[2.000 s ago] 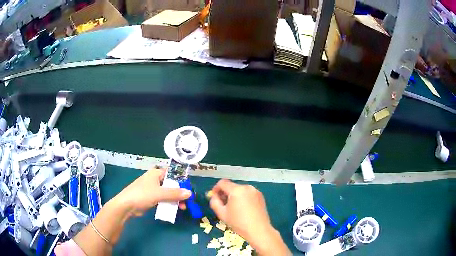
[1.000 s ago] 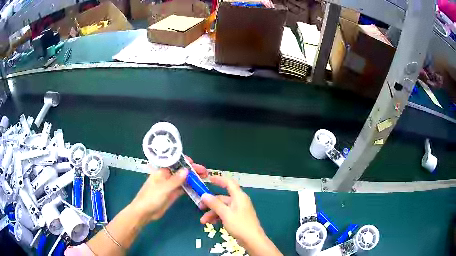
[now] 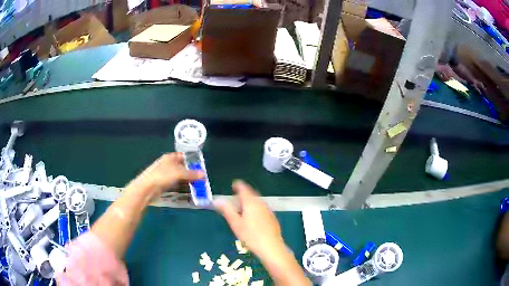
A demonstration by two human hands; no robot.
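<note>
A white handheld fan body point(image 3: 190, 136) is held upright over the belt's near edge, head away from me. Its blue battery point(image 3: 198, 181) lies in the open handle. My left hand point(image 3: 167, 172) grips the handle from the left side. My right hand point(image 3: 251, 215) is near the handle's lower end, blurred; its fingers look apart and I see nothing in it. Small cream foam pads point(image 3: 231, 273) lie in a loose heap on the green bench below my hands.
Piled fans point(image 3: 25, 218) fill the left. Two fans point(image 3: 321, 260) with blue batteries lie on the bench at right. Another fan point(image 3: 278, 155) lies on the dark belt point(image 3: 234, 128), a further one beyond the upright post point(image 3: 385, 111). A metal rail point(image 3: 290, 202) edges the belt. Cardboard boxes point(image 3: 240, 42) stand behind.
The held fan has moved forward to the belt's near side, its battery in the handle. My right hand has come off it. The belt fan has shifted left from near the post.
</note>
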